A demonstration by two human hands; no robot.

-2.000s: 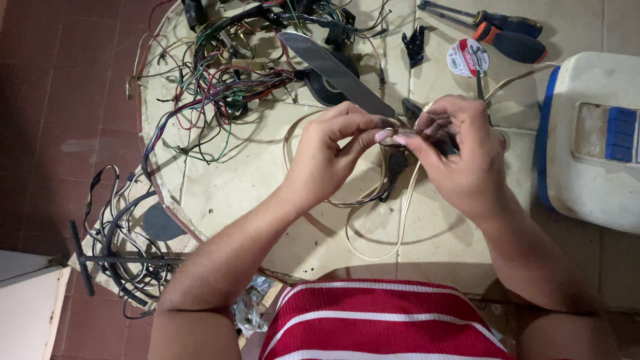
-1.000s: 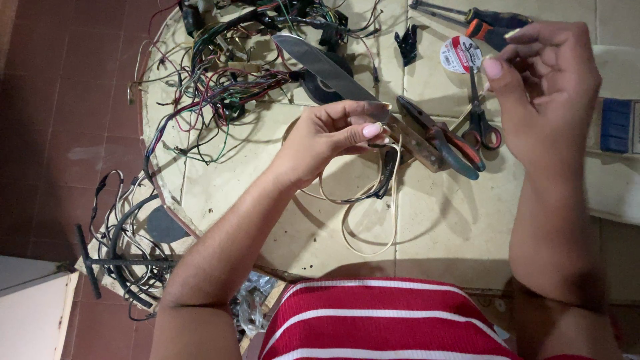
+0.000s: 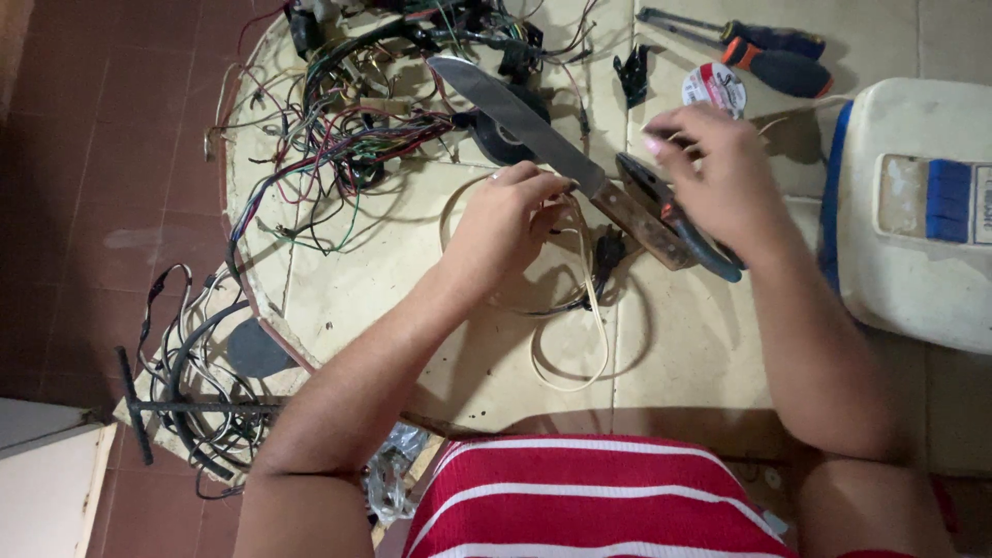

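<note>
My left hand (image 3: 508,221) pinches a thin cream wire (image 3: 593,302) near the middle of the tiled table; the wire loops down below the fingers. My right hand (image 3: 709,159) is raised to the right with fingers curled, slightly blurred; whether it holds something thin is unclear. Between the hands lies a large knife with a wooden handle (image 3: 639,225), its blade pointing up-left over a roll of black tape (image 3: 508,128). Pliers with dark and red handles (image 3: 690,236) lie beside the knife handle, partly behind my right hand. A black connector (image 3: 610,252) sits below the knife.
A tangled wiring harness (image 3: 372,132) covers the table's upper left. Two screwdrivers (image 3: 783,70) and a round red-and-white labelled spool (image 3: 717,85) lie at upper right. A white and blue container (image 3: 914,287) stands at the right. More cables (image 3: 186,372) and a metal T-shaped bar (image 3: 209,407) are at lower left.
Two seconds ago both hands met at the wire. My right hand then moved away up and right, and has since come partway back left. My left hand stays near the same spot.
</note>
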